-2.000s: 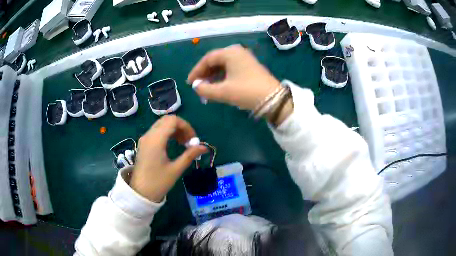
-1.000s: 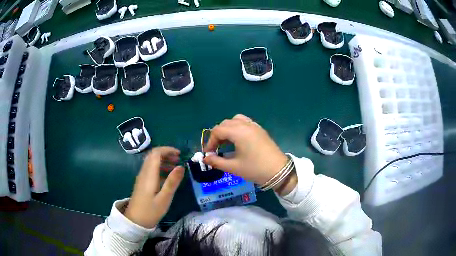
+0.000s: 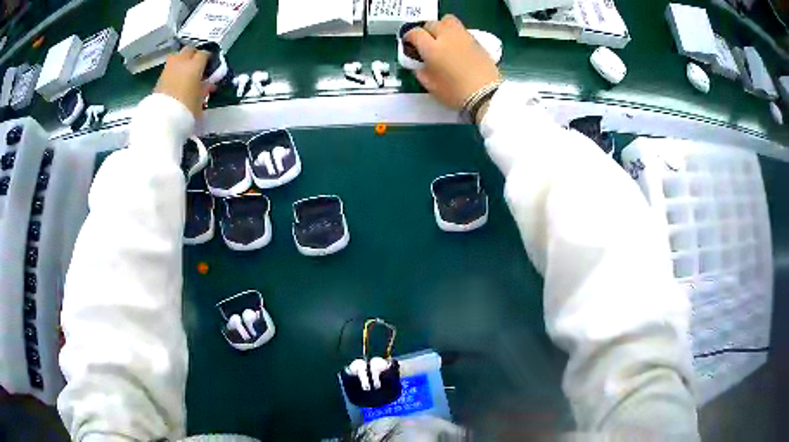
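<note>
My left hand [image 3: 183, 79] reaches over the belt at the upper left and grips an open charging case [image 3: 213, 64], partly hidden by the fingers. My right hand [image 3: 452, 62] is at the top centre, gripping another open charging case [image 3: 410, 47] by its side. Two white earbuds [image 3: 369, 373] stand in the black test fixture [image 3: 372, 393] at the top of the tester [image 3: 419, 399], whose blue screen is lit. Loose earbud pairs lie on the belt near my left hand [image 3: 251, 84] and between the hands [image 3: 367, 73].
Open cases [image 3: 320, 226] stand on the green mat, some hidden by my left sleeve. One near case [image 3: 246, 321] holds two earbuds. A white blister tray [image 3: 718, 216] is at right, foam trays [image 3: 22, 250] at left. Flat boxes [image 3: 402, 13] and closed cases [image 3: 608, 65] are on the belt.
Both hands have moved from the tester up to the belt and taken hold of cases there. The earbuds are released in the fixture. The view has shifted to show more belt.
</note>
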